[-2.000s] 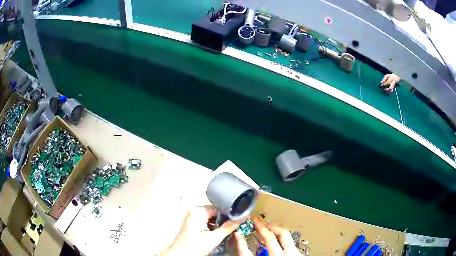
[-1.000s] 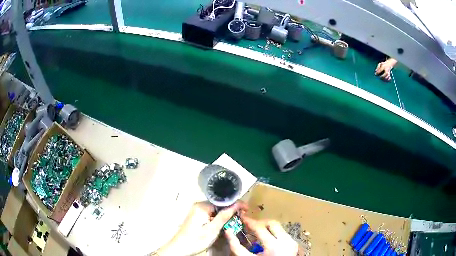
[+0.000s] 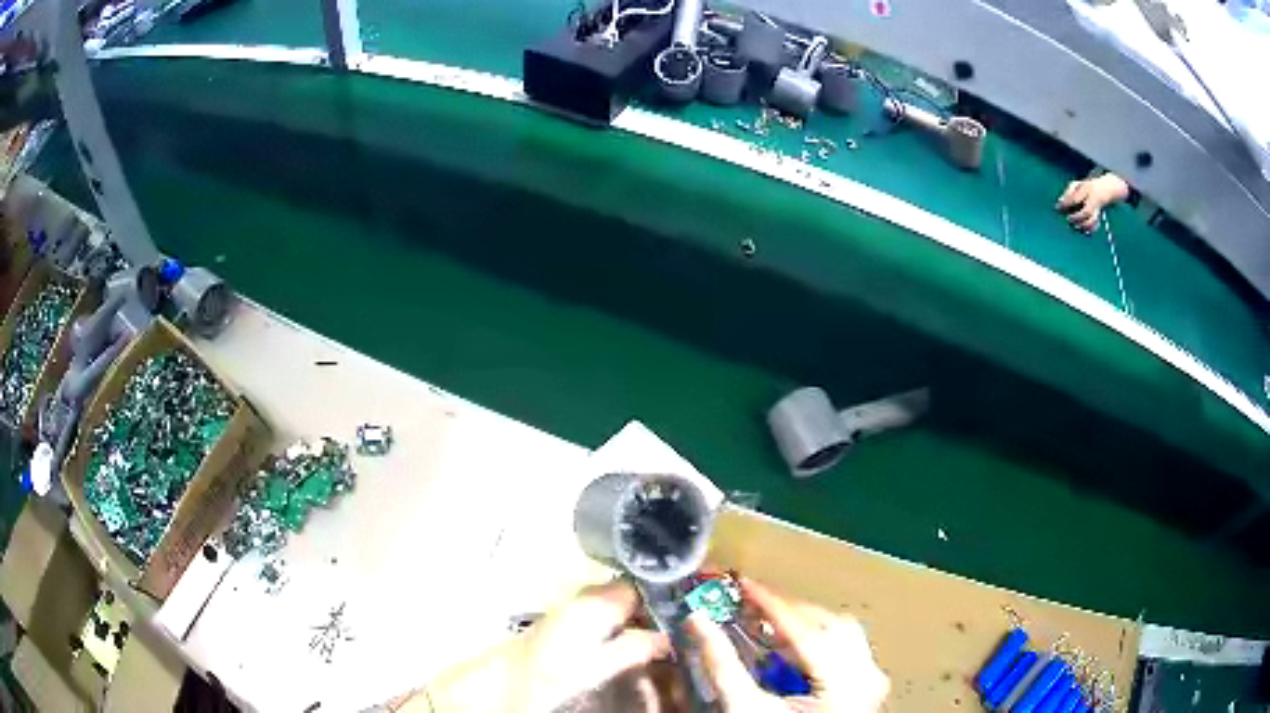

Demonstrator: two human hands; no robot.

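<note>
A grey round-headed device housing [image 3: 645, 525] is held low in the middle, its open head with a dark finned centre facing me. My left hand [image 3: 592, 644] grips its neck and handle from the left. My right hand [image 3: 801, 644] is at the handle's right side, with its fingers on a small green circuit board [image 3: 715, 600] at the handle. A blue battery cell [image 3: 783, 674] shows under my right fingers. Thin red and dark wires run near the board. The lower handle is partly hidden by my hands.
Blue cells [image 3: 1033, 674] lie at right on the tan board [image 3: 919, 613]. A cardboard box [image 3: 209, 495] of green boards and a loose board pile [image 3: 300, 488] are at left. A grey unit [image 3: 815, 431] lies on the green belt [image 3: 460, 279]. Another person's hand [image 3: 1093, 199] shows opposite.
The housing's head has turned to face me and sits slightly right of where it was a second ago. My right hand and the board have shifted right and up.
</note>
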